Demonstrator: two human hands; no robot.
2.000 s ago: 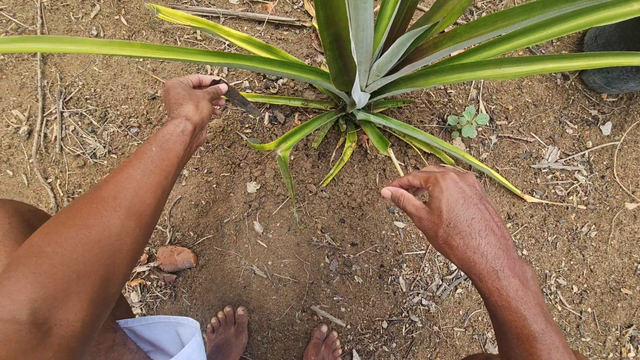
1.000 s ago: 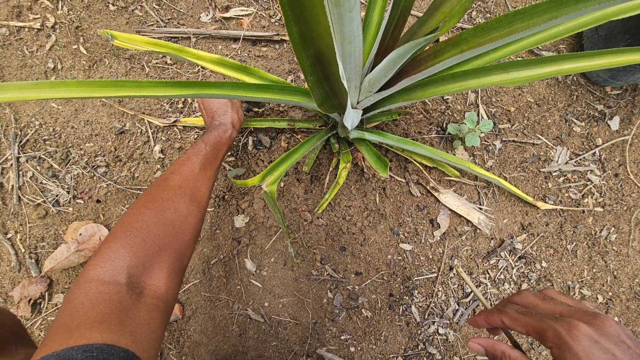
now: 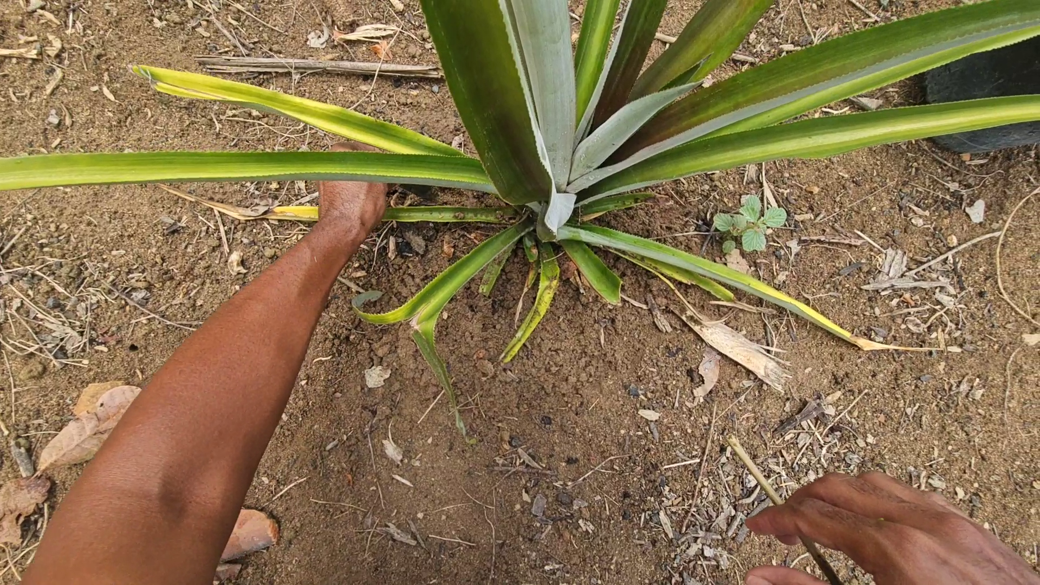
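Note:
A pineapple plant (image 3: 546,207) with long, spiny-edged green leaves grows from the brown soil at the upper middle. My left hand (image 3: 353,195) reaches beneath its long left leaf (image 3: 203,168); the fingers are hidden there, so what they hold cannot be told. A low leaf with a dry, yellow tip (image 3: 292,213) passes by that hand. My right hand (image 3: 886,528), at the lower right, has a thin dry stick (image 3: 760,471) between thumb and fingers. Whether it grips the stick is unclear.
A small leafy weed (image 3: 751,223) grows right of the plant. A dark rounded object (image 3: 987,97) lies at the upper right. A dry stalk (image 3: 317,67), a pale dry leaf piece (image 3: 739,349), brown dead leaves (image 3: 93,426) and a reddish stone (image 3: 250,534) lie on the ground.
My left hand, which held a dark blade-like thing two seconds ago, has gone under the long left leaf. The right hand has moved away from the plant to the lower right.

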